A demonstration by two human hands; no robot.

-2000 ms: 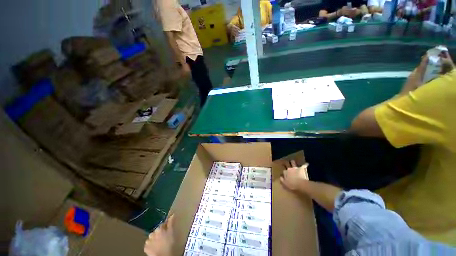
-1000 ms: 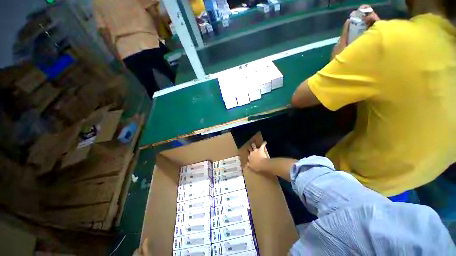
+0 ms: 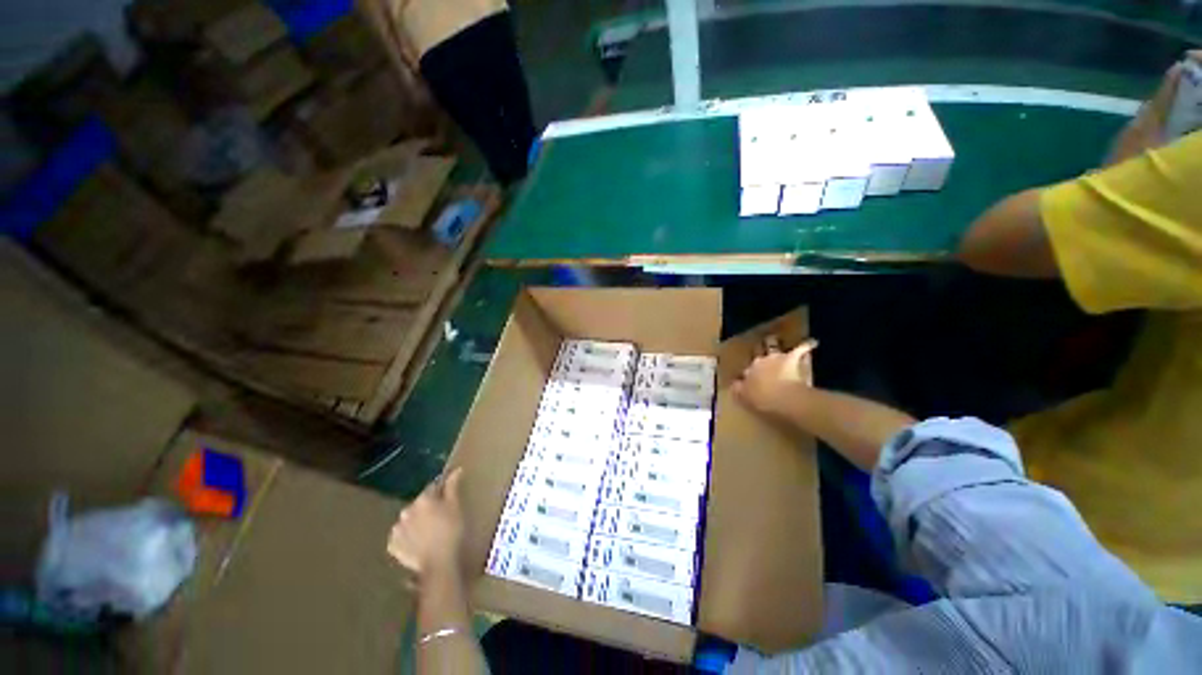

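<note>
A large brown carton (image 3: 620, 311) stands open in front of me. Two tight rows of white product boxes (image 3: 560, 491) lie inside it, with small print on their upper sides. My right hand (image 3: 774, 376) is on the far part of the carton's right flap (image 3: 762, 528), which is folded outward. My left hand (image 3: 429, 528) is at the carton's left side, with its thumb up by the edge; its fingers are partly hidden, and it appears to hold that side.
A green bench (image 3: 620, 198) beyond the carton bears a stack of product boxes (image 3: 844, 139). A person in yellow (image 3: 1134, 237) is at the right. An orange and blue tape gun (image 3: 212, 483) and plastic bag (image 3: 119, 557) lie on cardboard at left. A pallet (image 3: 382, 356) holds opened cartons.
The view has swung back left and lower, so the carton's near edge and my whole left hand now show. The right hand stays on the flap. The product boxes look unchanged.
</note>
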